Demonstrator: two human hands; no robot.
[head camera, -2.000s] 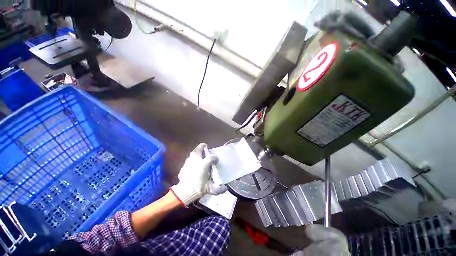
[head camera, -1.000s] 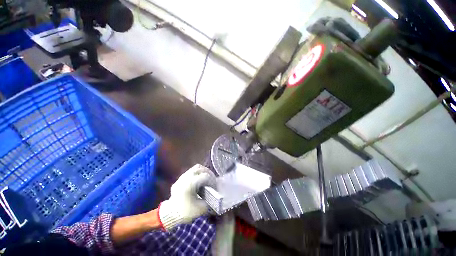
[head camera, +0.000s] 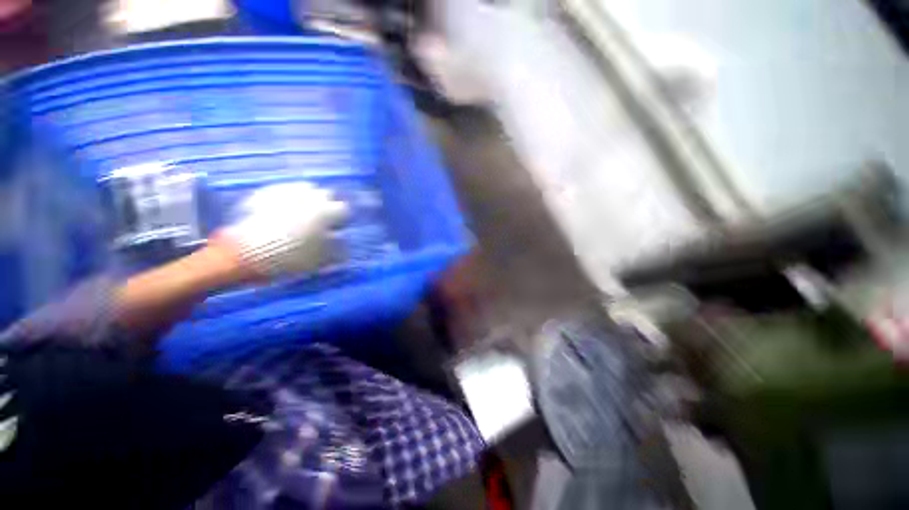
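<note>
The view is strongly blurred. My left hand (head camera: 289, 224), in a white glove, is inside the large blue crate (head camera: 424, 229), low over its floor near the front wall. No workpiece can be made out at its fingers, and the blur hides whether it grips anything. A silvery aluminium profile piece or pieces (head camera: 154, 204) lie left of my wrist, inside or beside the crate; the blur leaves this unclear. My right hand cannot be made out.
The round drill press table (head camera: 588, 393) stands at lower centre, with a pale plate (head camera: 495, 395) left of it. A red-orange tool (head camera: 495, 483) shows at the bottom edge. The blurred green machine head (head camera: 787, 369) is at lower right, below the white wall.
The view has swung left, so the crate sits more central and the machine at lower right. My left hand has moved from the round table into the crate; the profile piece no longer shows in it.
</note>
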